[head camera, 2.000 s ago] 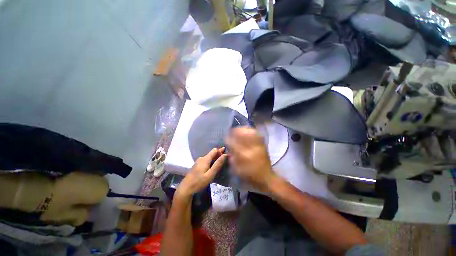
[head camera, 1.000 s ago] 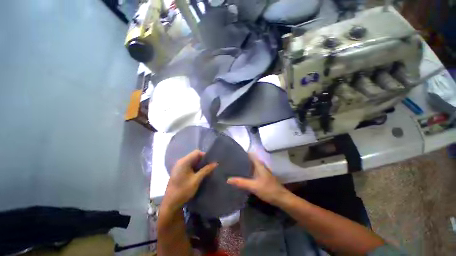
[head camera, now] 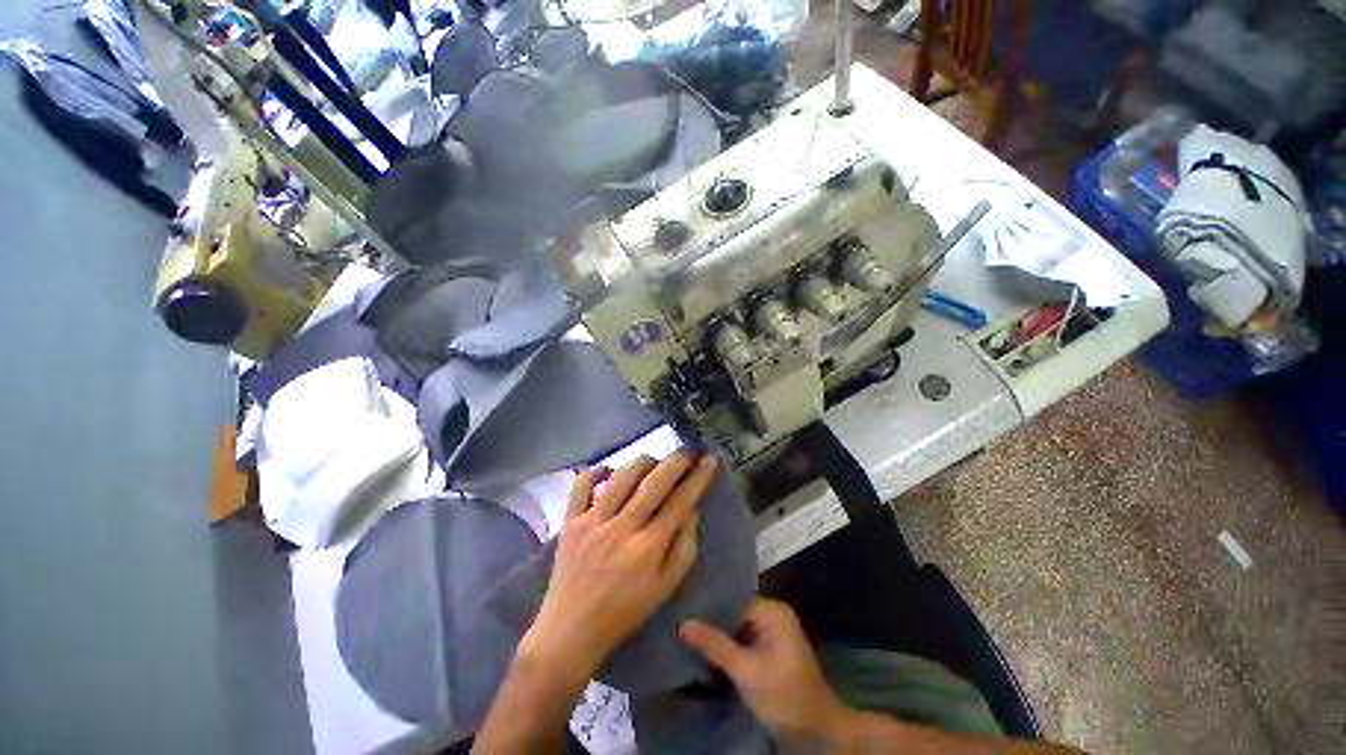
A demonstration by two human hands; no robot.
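Note:
A grey fabric piece (head camera: 720,553) lies at the table's near edge, its far edge at the needle area of the cream overlock machine (head camera: 768,280). My left hand (head camera: 627,553) lies flat on top of it, fingertips close to the needle area. My right hand (head camera: 768,664) grips its near right edge, thumb on top. A flat grey fabric disc (head camera: 428,605) lies on the white table to the left, partly under the piece in hand. Whether there is a white layer inside the held piece cannot be seen.
A white stack (head camera: 332,450) stands behind the disc. A heap of sewn grey pieces (head camera: 554,140) lies behind the machine. A second sewing machine (head camera: 244,266) is at the far left. An accessory tray (head camera: 1041,328) is at the table's right end, with a blue basket (head camera: 1129,295) beyond.
The view has swung right. Both hands have moved the grey piece from over the disc to the overlock machine's needle area. My left hand now lies flat on it.

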